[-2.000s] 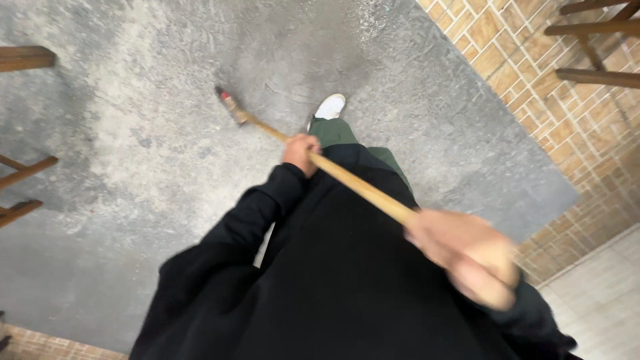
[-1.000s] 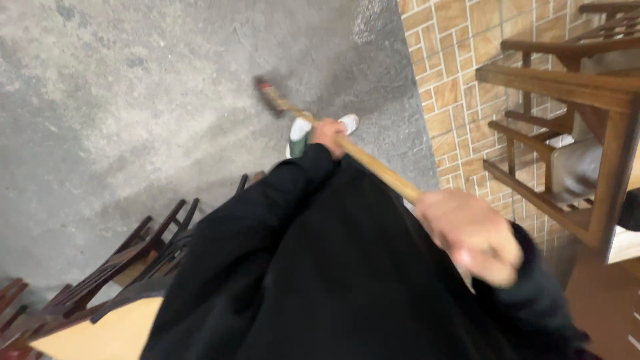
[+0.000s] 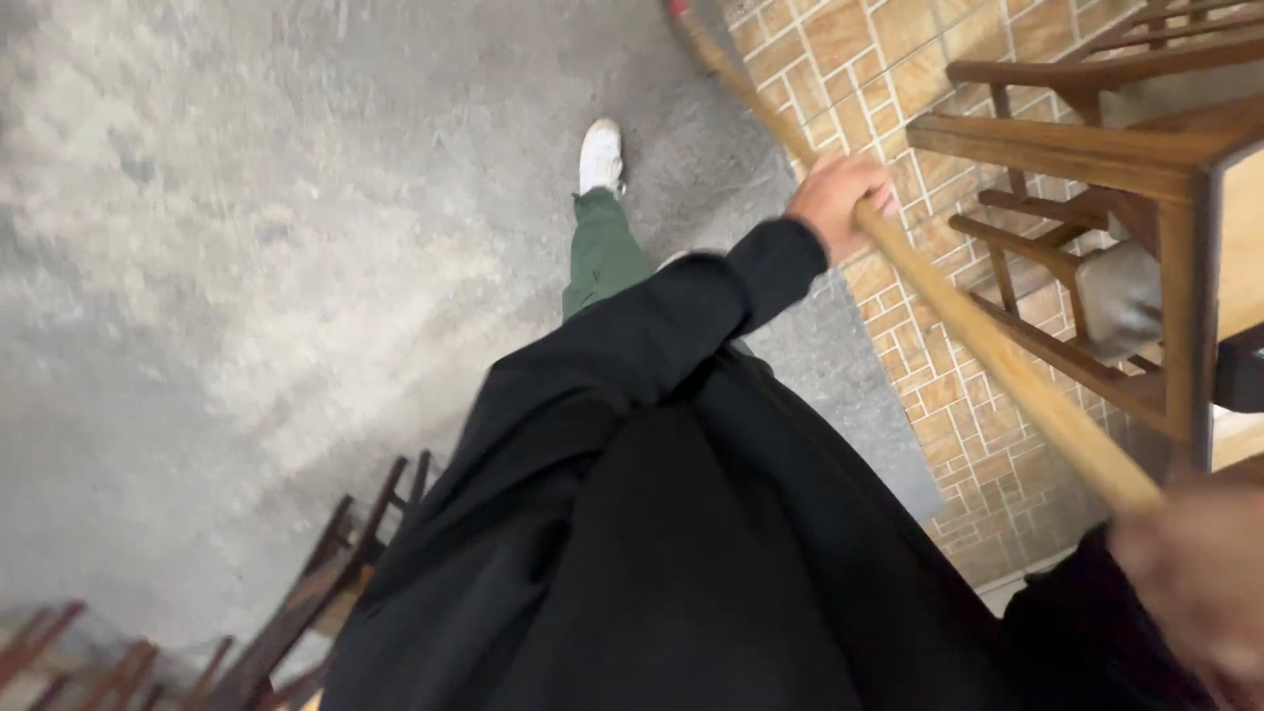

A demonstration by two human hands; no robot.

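A long wooden handle (image 3: 997,355), perhaps of a broom or mop, slants from the top centre to the lower right. My left hand (image 3: 844,202) grips it partway along, above the edge between concrete and tile. My right hand (image 3: 1190,573), blurred at the right edge, is closed around its upper end. The far end of the tool shows a bit of red (image 3: 675,8) at the top edge; the rest of its head is cut off.
Grey concrete floor (image 3: 296,247) spreads to the left, with tan patterned tiles (image 3: 908,59) on the right. A wooden table (image 3: 1066,148) and wooden chairs (image 3: 1037,242) stand at the right. More dark wooden chairs (image 3: 326,563) are at the lower left. My white shoe (image 3: 601,156) is on the concrete.
Both hands and the handle have moved to the right. The tool's head, seen over the concrete before, is now mostly beyond the top edge. The view has shifted.
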